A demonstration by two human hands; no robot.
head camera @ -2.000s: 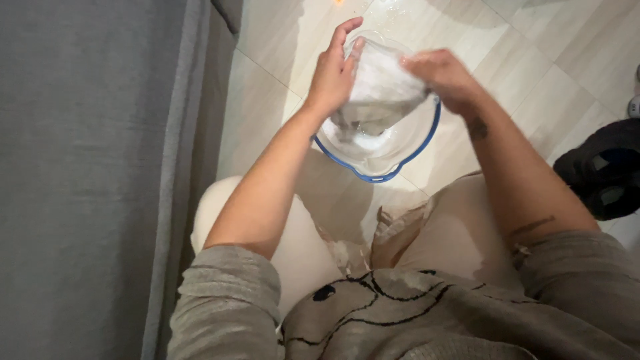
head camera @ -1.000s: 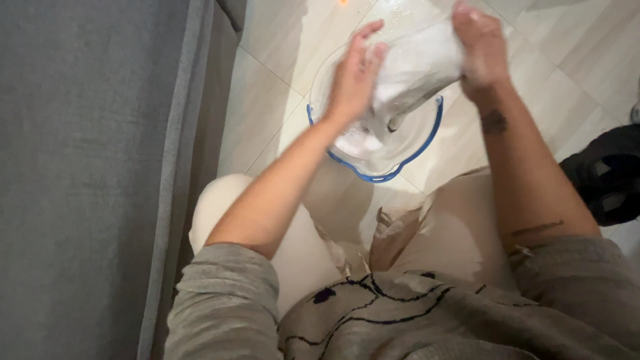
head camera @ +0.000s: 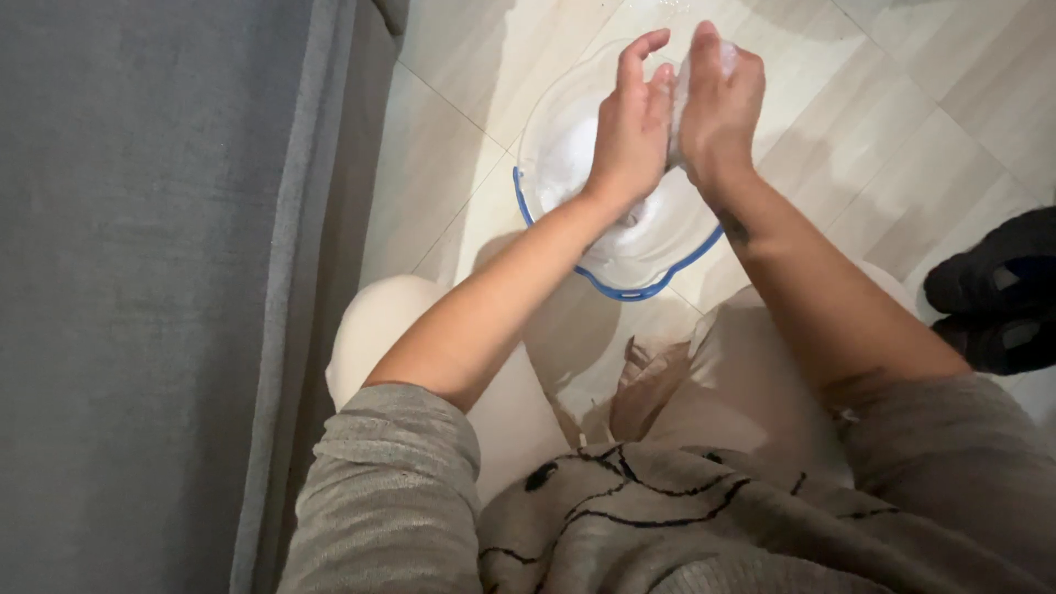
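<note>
A round, clear bucket with a blue handle [head camera: 630, 293] stands on the floor between my knees, with whitish, sudsy water [head camera: 569, 153] in it. Over its far right part, my left hand [head camera: 634, 124] and my right hand [head camera: 722, 107] are held close together. Between them is a wet white cloth [head camera: 679, 107], mostly hidden by the hands. My right hand is closed around the cloth. The left palm lies against it, the fingers partly bent and apart. Something small and greyish shows in the water below my hands; I cannot tell what.
A grey fabric sofa [head camera: 140, 289] runs along the left side. A pair of black shoes [head camera: 998, 289] stands on the tiled floor [head camera: 899, 140] at the right. Drops of water [head camera: 660, 7] lie on the floor beyond the bucket. My knees flank the bucket's near side.
The cloth was spread between my hands over the bucket; now it is bunched between them. My right hand has come in from the right, close beside the left.
</note>
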